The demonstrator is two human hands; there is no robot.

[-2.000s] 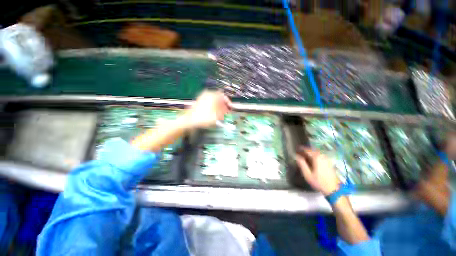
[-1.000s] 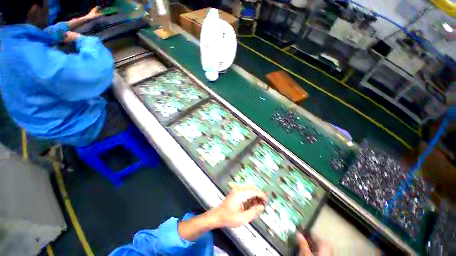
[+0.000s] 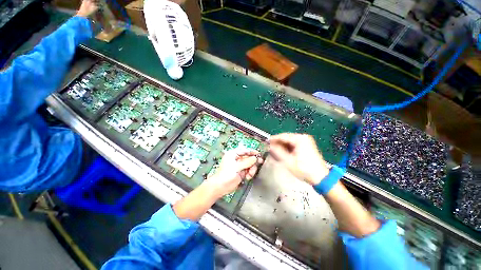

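Observation:
My left hand (image 3: 234, 171) is over the right part of a pallet (image 3: 199, 167) of green circuit boards (image 3: 185, 157). Its fingers are curled around small dark components (image 3: 259, 158). My right hand (image 3: 298, 155), with a blue wrist strap (image 3: 330, 180), is just to the right, over the pallet's right edge. Its fingertips are pinched together and slightly blurred; whether they hold a part cannot be told. The hands partly hide the boards on the right side of this pallet.
More pallets (image 3: 150, 117) lie up the line to the left. Bare conveyor bed (image 3: 287, 203) shows on the right. The green mat (image 3: 221, 89) holds a white fan (image 3: 170, 37), a loose component pile (image 3: 285, 107) and a component tray (image 3: 401, 155). Another person's blue sleeve (image 3: 42, 66) reaches over the line at left.
The view has turned to the right. My right hand has come up from the lower edge to beside my left hand. The pallets appear further left, with more bare bed showing.

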